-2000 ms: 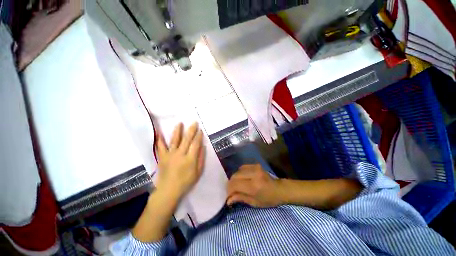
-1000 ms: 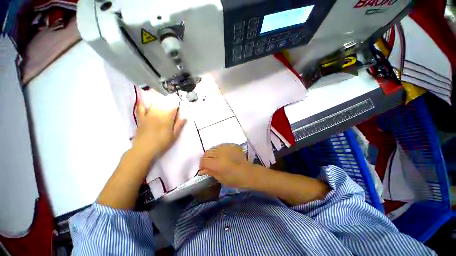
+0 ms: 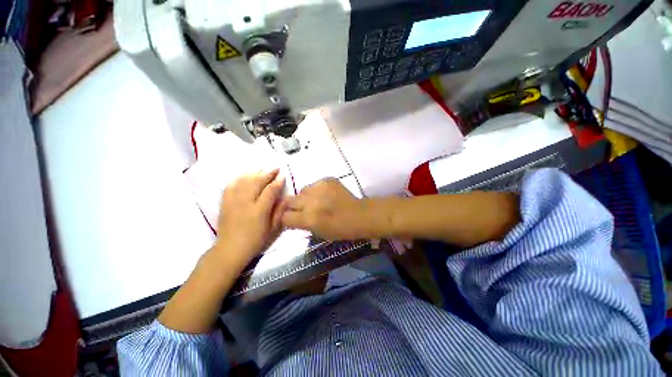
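A pale pink garment panel (image 3: 210,177) with a thin red edge lies on the table, its upper part at the presser foot (image 3: 290,143) of the sewing machine (image 3: 309,44). My left hand (image 3: 253,210) lies on the panel just below the foot. My right hand (image 3: 324,210) is beside it, its fingertips meeting the left fingers and pinched at the panel's right edge. The hands hide the panel's lower right part. A second pale panel (image 3: 398,129) with a red corner lies right of the needle plate.
A control panel with a lit screen (image 3: 448,29) is on the machine. A yellow-and-black tool (image 3: 514,96) and red-handled tool (image 3: 587,134) lie at the right. A ruler strip (image 3: 295,263) runs along the front edge. A blue basket (image 3: 619,221) is below right. Stacked pieces (image 3: 22,199) are at left.
The panel's near end has moved up from the front edge towards the foot. My left hand has moved right and down, and my right hand up, so they now meet. The view has shifted slightly.
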